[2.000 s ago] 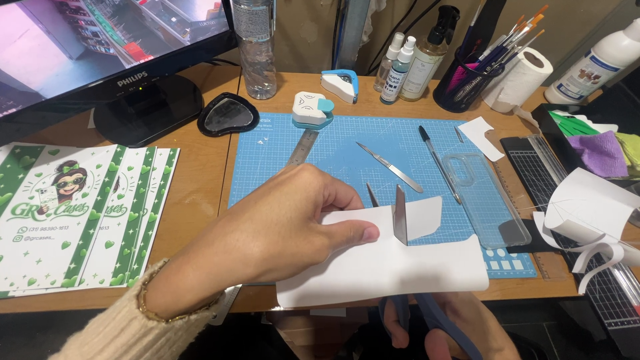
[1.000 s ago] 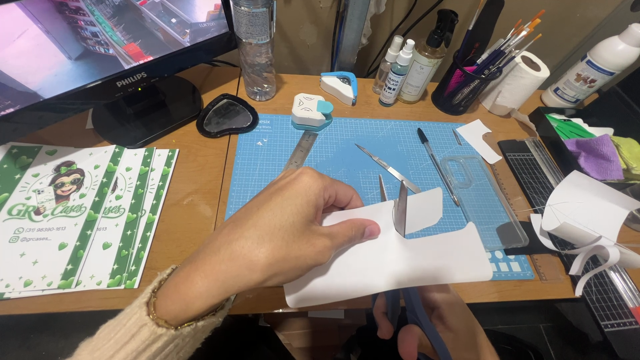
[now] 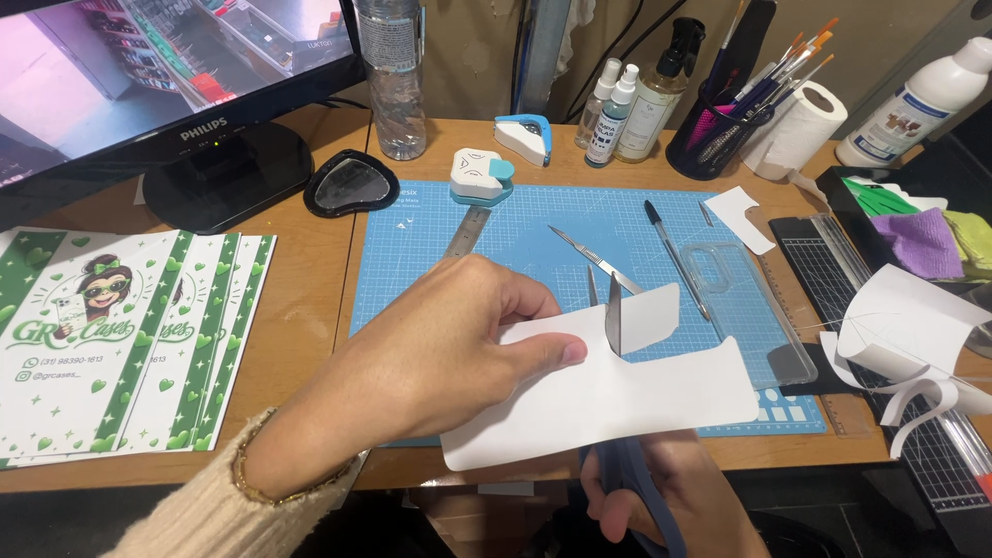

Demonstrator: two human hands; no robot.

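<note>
My left hand [image 3: 465, 349] pinches a white sheet [image 3: 628, 395] with rounded corners, thumb on top. From below, my right hand [image 3: 674, 488] grips the blue-grey handles of scissors [image 3: 639, 484]. The blades stand parted at a notch in the sheet's far edge, with a partly cut flap [image 3: 651, 319] beside them. Behind lie a metal scalpel [image 3: 593, 256], a black pen [image 3: 676, 256] and a clear phone case [image 3: 748, 318] on the blue cutting mat [image 3: 504, 232]. A steel ruler [image 3: 467, 231] is partly hidden by my left hand.
A corner punch [image 3: 477, 174] stands at the mat's far edge. Spray bottles [image 3: 608, 128], a mesh cup of brushes [image 3: 717, 132] and a paper roll [image 3: 798, 128] are behind. Printed bags [image 3: 77, 349] lie left; a paper trimmer [image 3: 833, 271] and curled white offcuts [image 3: 903, 341] lie right.
The white sheet and the scissors have shifted slightly relative to the mat. Both hands keep their hold.
</note>
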